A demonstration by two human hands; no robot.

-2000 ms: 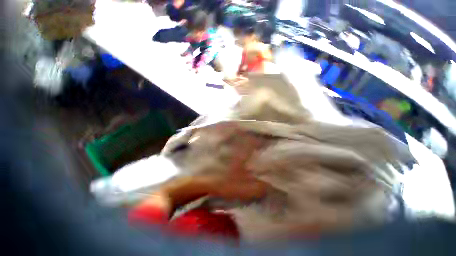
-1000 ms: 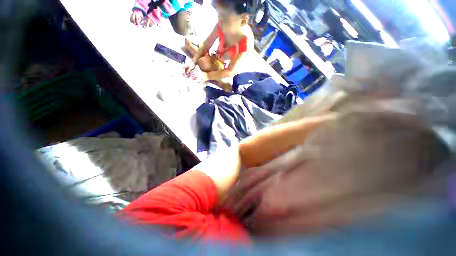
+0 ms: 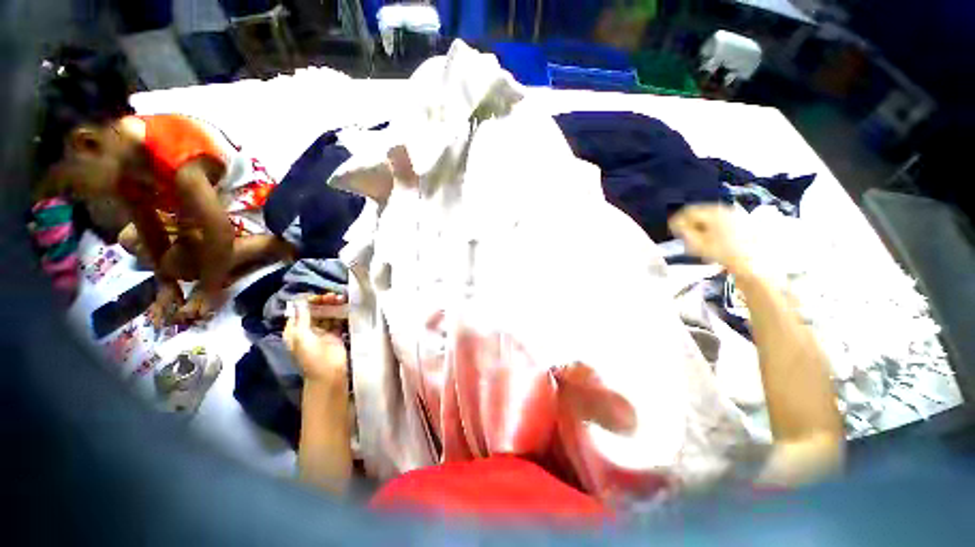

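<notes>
A large pale cloth bundle (image 3: 513,235) fills the middle in front of my red-clothed body, its gathered end pointing away from me. My left hand (image 3: 318,340) is upright at the bundle's left side, fingers apart, with nothing seen in it. My right hand (image 3: 708,233) is raised at the bundle's right side with its fingers curled. It is blurred, and whether it grips anything is unclear. Navy garments (image 3: 631,160) lie behind the bundle, and navy and grey ones (image 3: 267,369) lie at its left.
A child in orange (image 3: 187,160) sits on the white table (image 3: 748,118) at the left, beside a dark flat rectangle (image 3: 123,307). Crumpled white cloth pieces (image 3: 882,331) lie at the right end. Blue (image 3: 588,75) and green (image 3: 663,91) items stand beyond the far edge.
The view has swung round to face the table. The pale cloth, earlier at the right over my arm, now stands in front of me on the table side. Both hands now show beside it.
</notes>
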